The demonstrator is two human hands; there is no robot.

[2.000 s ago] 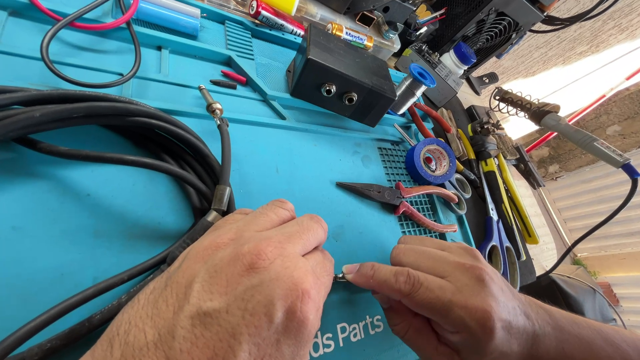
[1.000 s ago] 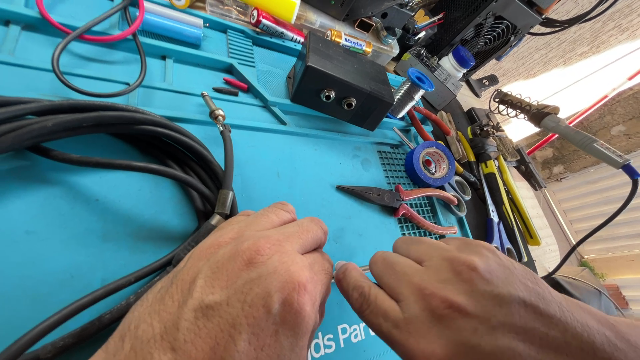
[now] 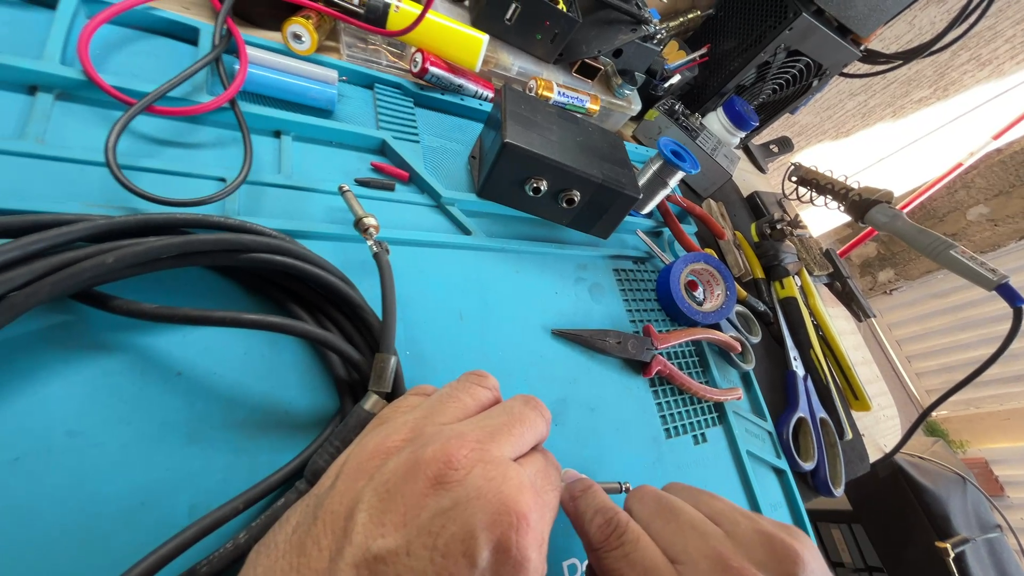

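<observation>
My left hand (image 3: 448,480) is closed around something hidden beneath its fingers, low over the blue silicone work mat (image 3: 496,312). My right hand (image 3: 672,528) meets it, thumb and fingers on a metal audio plug (image 3: 614,487) whose tip shows between them. A coiled black cable (image 3: 240,248) lies to the left; part of it runs under my left hand. Its other visible plug, a bare metal jack plug (image 3: 360,214), rests on the mat with its contacts uncovered. Needle-nose pliers (image 3: 620,344) with red handles lie beyond my right hand.
A black box with two sockets (image 3: 552,164) stands at the back, beside a solder spool (image 3: 668,172) and batteries (image 3: 450,76). Blue tape (image 3: 696,290), scissors (image 3: 808,432) and cutters lie to the right. A soldering iron (image 3: 928,232) sits in its coil holder at the far right.
My right hand's fingers have shifted around the plug, and more of its metal tip now shows. My left hand stays in nearly the same place.
</observation>
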